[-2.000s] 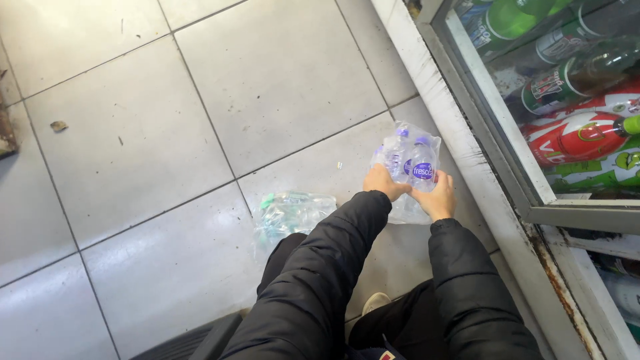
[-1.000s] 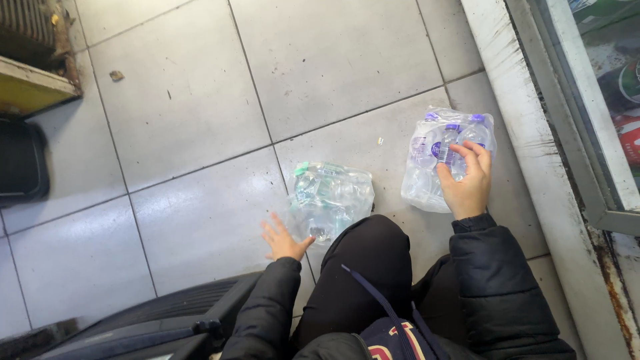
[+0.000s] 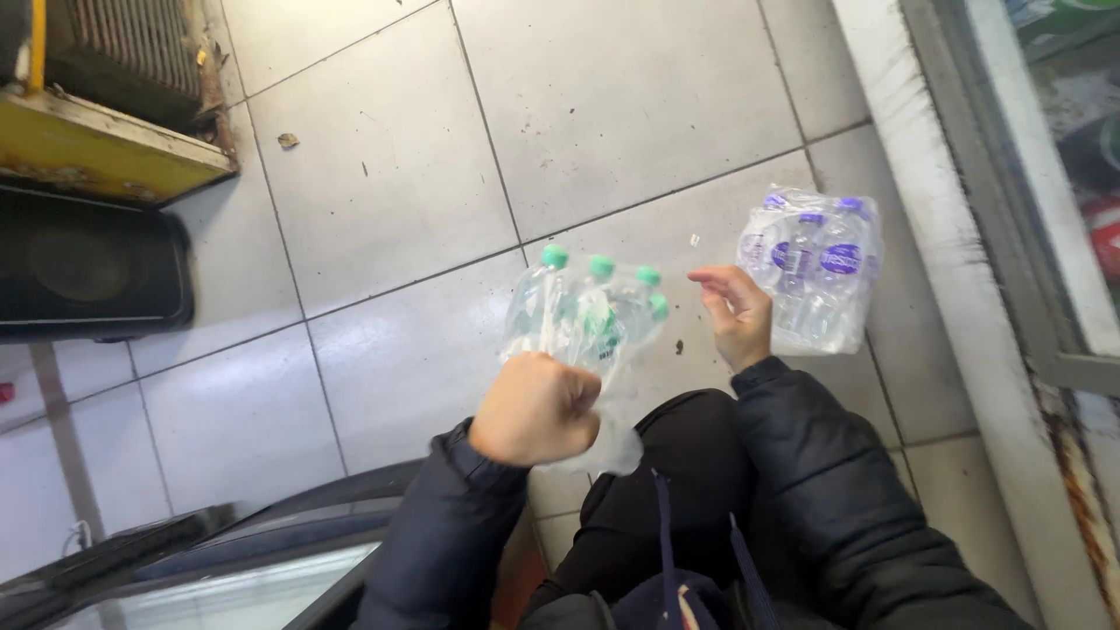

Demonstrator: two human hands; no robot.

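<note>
My left hand (image 3: 541,409) is closed on the plastic wrap of a pack of clear bottles with green caps (image 3: 588,324), which tilts with its caps pointing away from me. My right hand (image 3: 737,313) holds nothing, its fingers curled and apart, between the two packs. Just right of it, a shrink-wrapped pack of clear bottles with purple caps and labels (image 3: 814,271) rests on the tiled floor.
A glass-doored drinks cabinet (image 3: 945,131) borders the right side. At upper left are a yellow-edged unit (image 3: 114,149) with a grille and a black speaker-like box (image 3: 87,262). A dark-framed appliance (image 3: 289,542) is at lower left.
My left hand has taken hold of the green-capped pack, which lay on the floor. My right hand has let go of the purple-capped pack and moved left of it.
</note>
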